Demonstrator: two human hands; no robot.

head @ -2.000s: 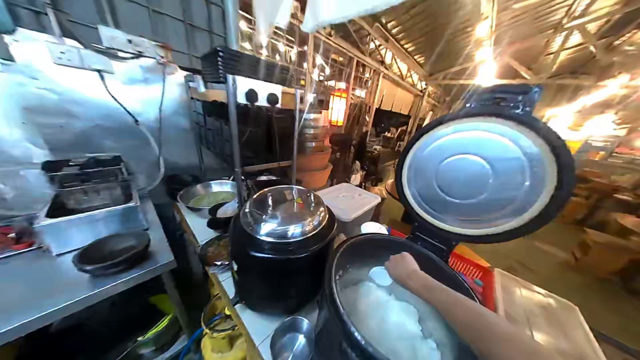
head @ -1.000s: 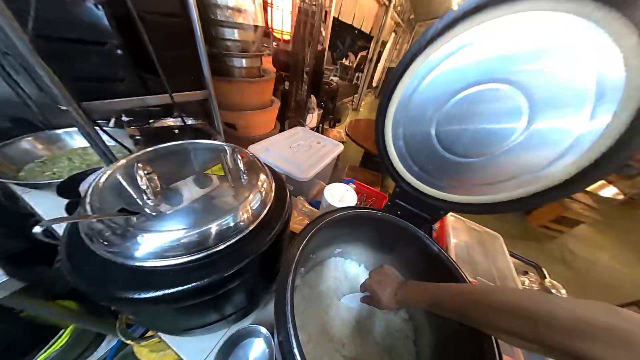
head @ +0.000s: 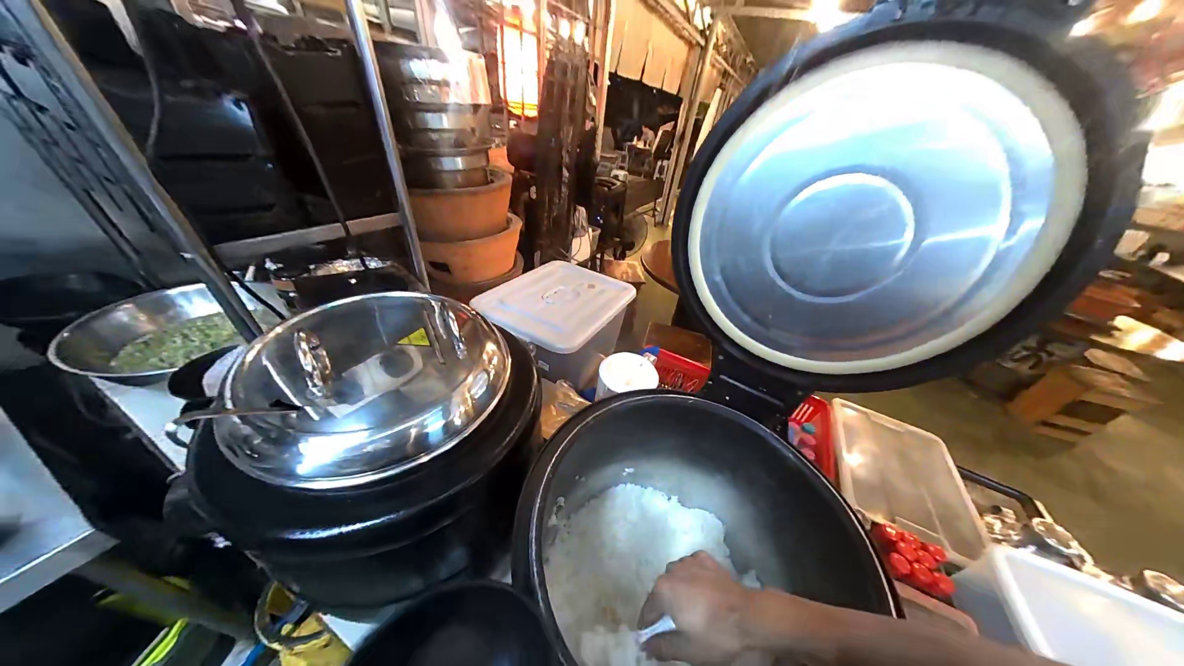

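Observation:
My right hand (head: 698,606) reaches into a large black rice cooker (head: 786,499) from the lower right, its fingers closed on a white utensil (head: 657,629), of which only a small part shows. Cooked white rice (head: 629,536) lies in the pot, around and under the utensil. The cooker's round lid (head: 851,222) stands raised on its hinge behind. At the bottom edge, left of the cooker, a dark bowl or pot (head: 453,629) is partly in view. My left hand is not in view.
To the left stands a black soup warmer (head: 361,546) with a shiny metal lid (head: 370,398) and a ladle handle. Behind are a lidded plastic box (head: 555,305), a white tub (head: 627,373) and stacked clay pots (head: 472,222). A metal bowl of greens (head: 176,342) sits far left; plastic bins (head: 906,462) stand right.
The view has moved closer to the cooker. My right hand is now lower in the pot, nearer its front. A dark bowl or pot has come into view where a metal ladle or bowl showed earlier.

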